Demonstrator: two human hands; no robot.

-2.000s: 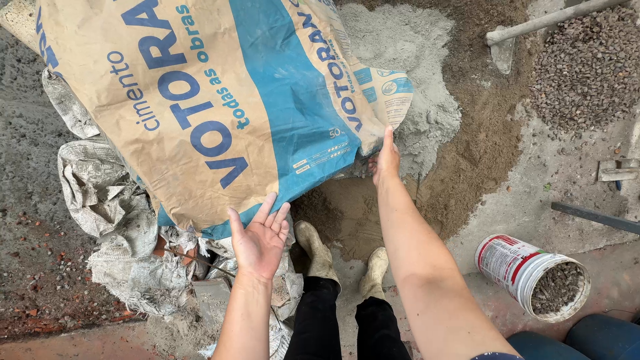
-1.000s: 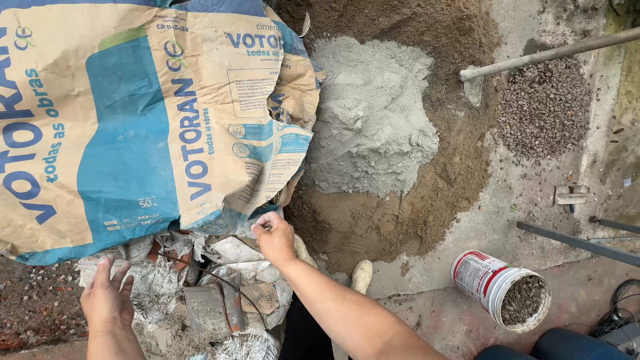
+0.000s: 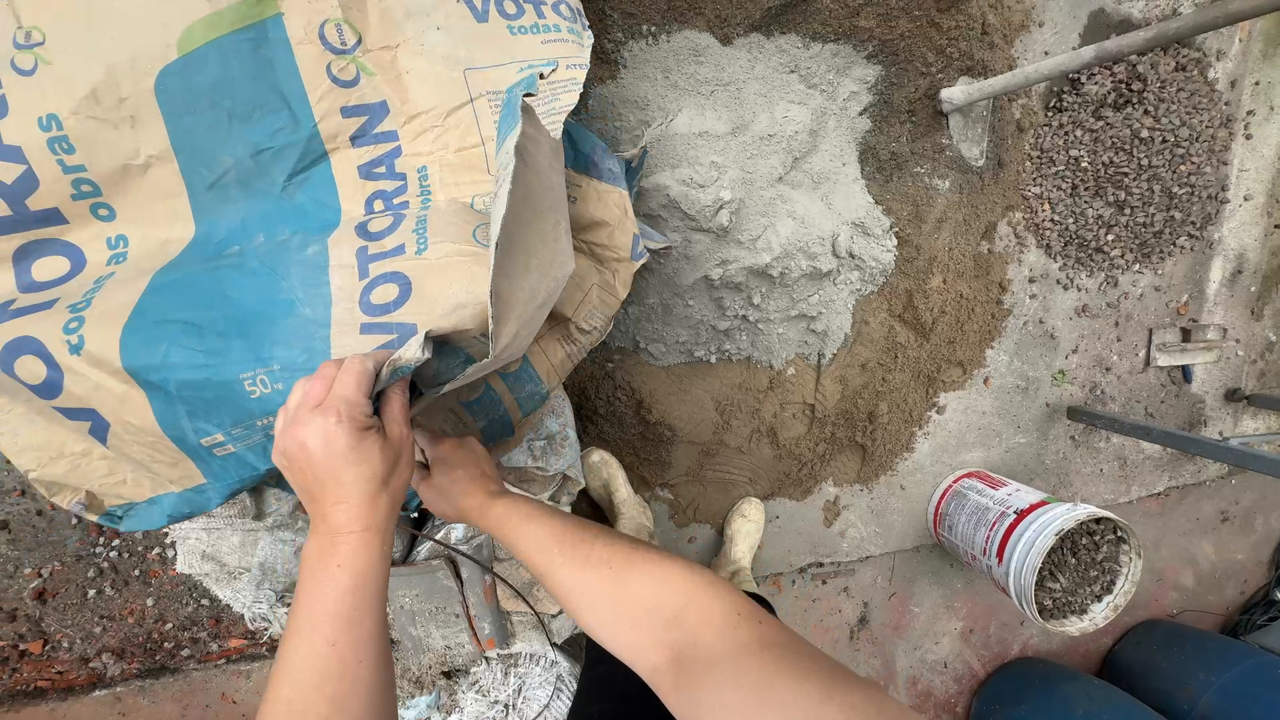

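Observation:
A large Votoran paper cement bag fills the upper left, its torn mouth folded over toward the grey cement powder. My left hand grips the bag's lower edge, thumb and fingers pinching the paper. Just right of it, my right hand is closed on the lower layer of the torn opening, its fingertips partly hidden by the paper. The powder lies heaped on brown sand, to the right of the bag.
A hoe rests with its blade on the sand, beside a gravel pile. A white bucket of gravel lies tilted at lower right, near blue drums. Woven sacks and rubble lie under the bag. A trowel-like tool and metal bar are at right.
Both hands have come together at the bag's torn edge; one second ago my left hand was apart from the bag, fingers spread. The bag's mouth is now folded up.

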